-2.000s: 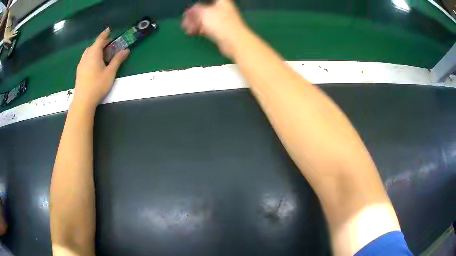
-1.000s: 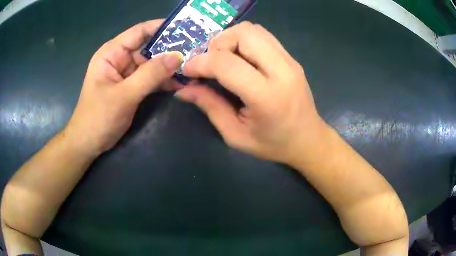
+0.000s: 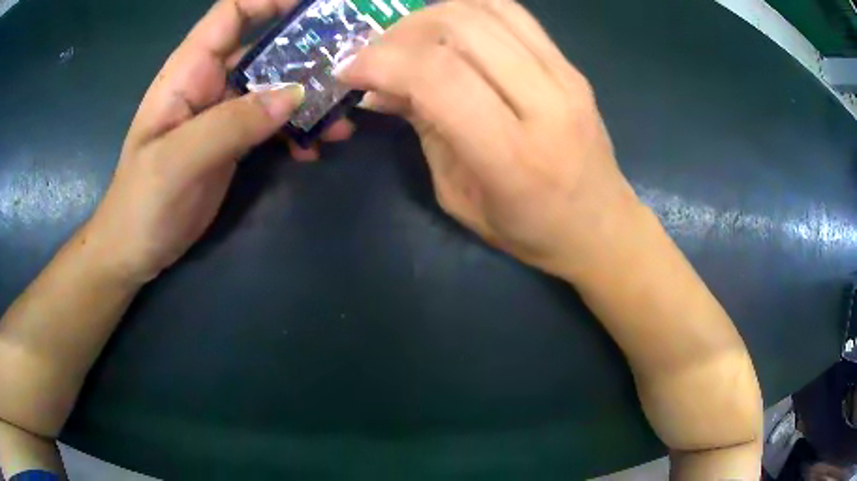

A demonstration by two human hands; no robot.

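Note:
The handheld unit (image 3: 324, 105) is at the top, tilted up to the right, its far end cut off by the frame's edge. A shiny grey film (image 3: 305, 56) with small green marks covers its near part; a bright green bare end of the circuit board (image 3: 387, 9) shows beyond. My left hand (image 3: 202, 117) holds the unit's near end, thumb on the film's corner, fingers underneath. My right hand (image 3: 507, 131) is over the unit's right edge, thumb and forefinger at the film's edge. Whether the right fingertips pinch something is hidden.
A dark, glossy worktop (image 3: 376, 338) lies under both forearms. A pale rail (image 3: 780, 38) and a strip of green belt (image 3: 818, 19) show at the upper right. Dark objects, unclear, are at the lower right edge beyond the worktop.
Both hands first reached over the belt, then brought the unit above the worktop. Since the last earlier frame, the unit and left hand have shifted slightly left and up; the right hand covers more of its far part.

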